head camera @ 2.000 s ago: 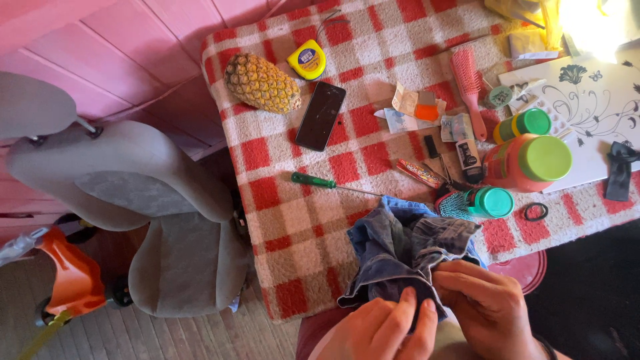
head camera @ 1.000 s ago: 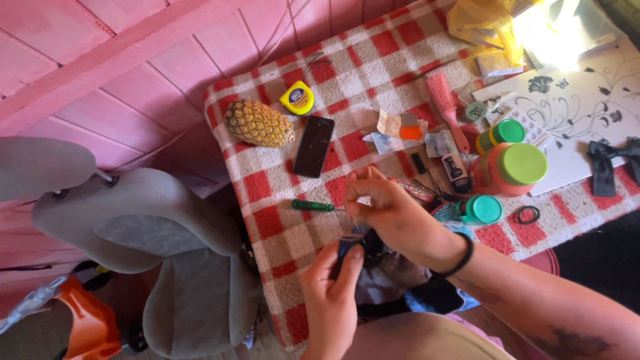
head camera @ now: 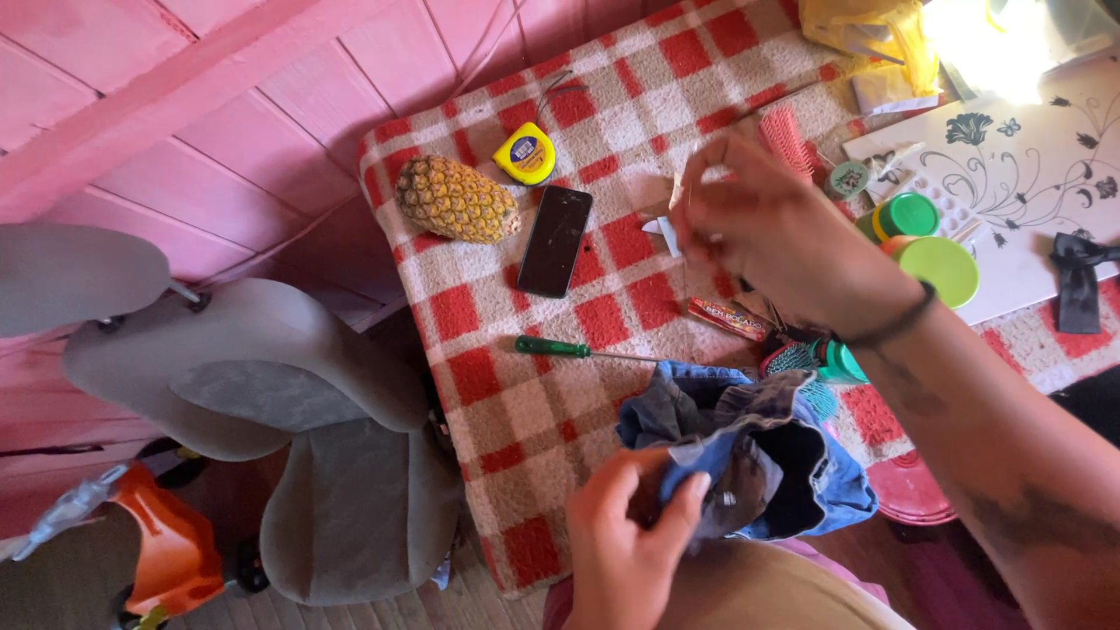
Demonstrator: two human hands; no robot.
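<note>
A blue denim garment (head camera: 831, 490) lies bunched at the table's near edge and over my lap, its dark opening facing up. My left hand (head camera: 639, 516) pinches a fold of it between thumb and fingers. Raised above the table, my right hand (head camera: 752, 210) is blurred, its fingertips drawn together; whether they hold a needle or thread cannot be made out. A green-handled screwdriver (head camera: 553, 347) lies just beyond the garment, its shaft pointing toward it. Beneath my right wrist, a teal-lidded container (head camera: 842, 362) is partly hidden.
On the checked tablecloth (head camera: 525, 420) are a pineapple (head camera: 457, 199), a yellow tape measure (head camera: 527, 154), a smartphone (head camera: 555, 241), a pink hairbrush (head camera: 786, 140), a thread spool (head camera: 847, 179) and a lime-lidded jar (head camera: 938, 269). A grey car seat (head camera: 350, 499) stands left of the table.
My right hand has risen away from the garment and moved out over the table. The left hand, lifted with a fold one second ago, is now lower, and more of the denim shows.
</note>
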